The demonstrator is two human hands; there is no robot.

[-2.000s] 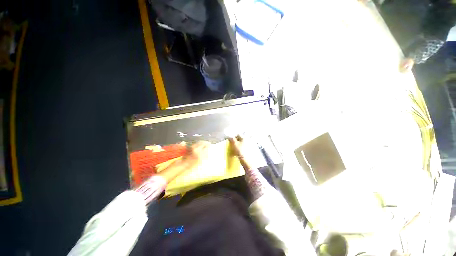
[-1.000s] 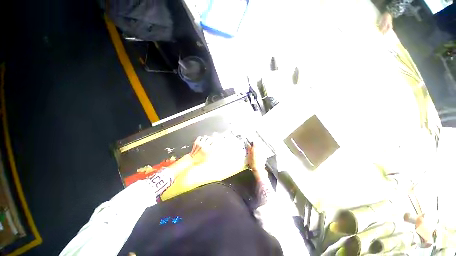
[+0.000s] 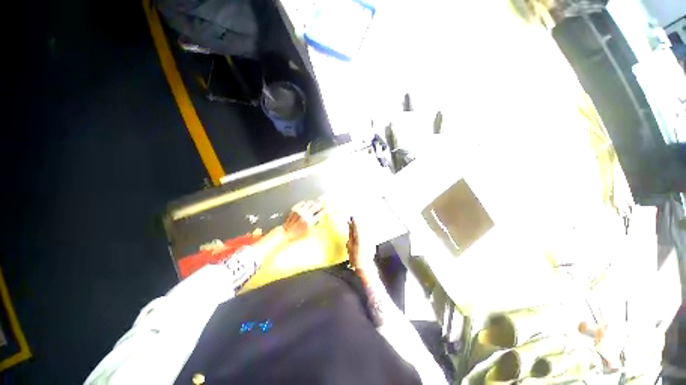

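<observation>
A bright yellow leather panel [image 3: 293, 259] lies on the dark side work board [image 3: 226, 218], nearest my body. My left hand [image 3: 302, 216] rests on the panel's upper edge, fingers spread a little. My right hand [image 3: 353, 244] stands edge-on at the panel's right side, fingers pointing away from me. Glare washes out the panel's right part, and I cannot tell whether the right hand grips it. Orange-red pieces [image 3: 199, 259] lie on the board to the left, partly behind my left forearm.
A dark brown square [image 3: 457, 216] lies on the glaring white bench. Rolled panels [image 3: 502, 329] sit at lower right. A blue-edged tray [image 3: 338, 30] and small dark upright items [image 3: 391, 137] are on the bench. A bucket [image 3: 284, 101] stands beyond the board.
My right hand has moved left and nearer to me along the panel. My left hand has shifted slightly. More of the bench's far right side shows as the view has turned.
</observation>
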